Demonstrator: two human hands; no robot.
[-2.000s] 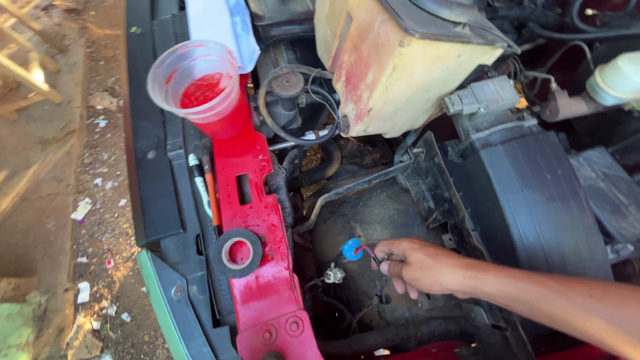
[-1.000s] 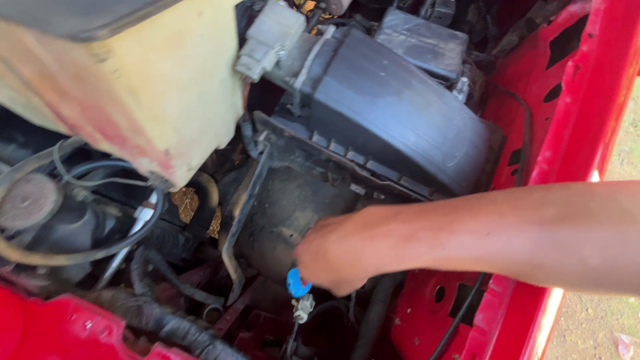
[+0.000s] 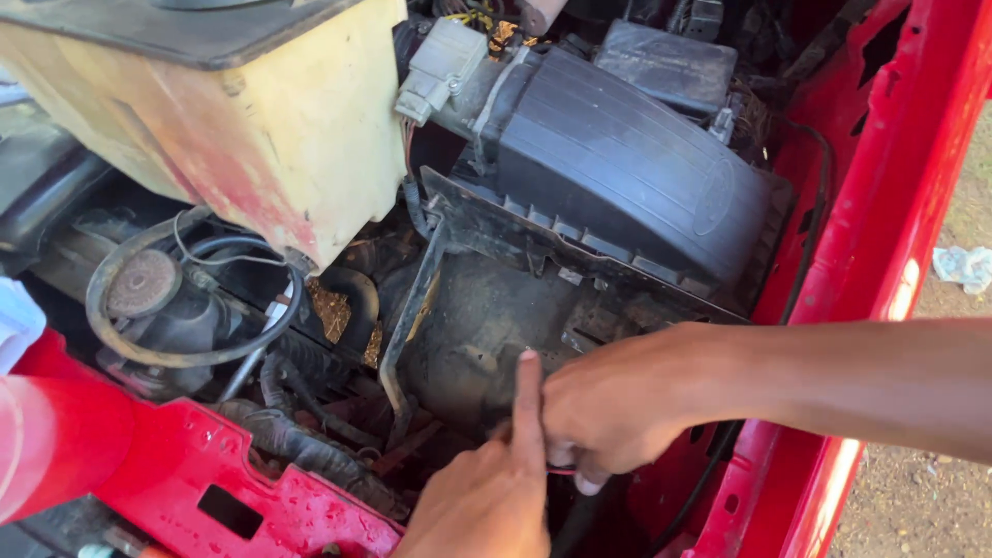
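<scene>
My right hand (image 3: 643, 399) reaches in from the right over the engine bay, its fingers curled low beside the inner fender. A short piece of red wire (image 3: 561, 470) shows under those fingers; no blue piece can be seen. From the bottom edge comes my left hand (image 3: 484, 492), against the right one, its index finger pointing up and the other fingers mostly hidden. Beyond both hands lies a dusty dark rounded housing (image 3: 480, 333). Above it is the black ribbed air filter box (image 3: 635, 163).
A yellowed plastic reservoir (image 3: 294, 124) fills the upper left. A looped hose (image 3: 194, 360) hangs beneath it. The red front panel (image 3: 178, 465) crosses the lower left, with a red-stained cup (image 3: 46, 442) on it. The red fender edge (image 3: 907, 217) runs along the right.
My left hand has come into view beside the right one. The blue piece at my right hand, seen in both earlier frames, is now hidden. The view has shifted since the first frame.
</scene>
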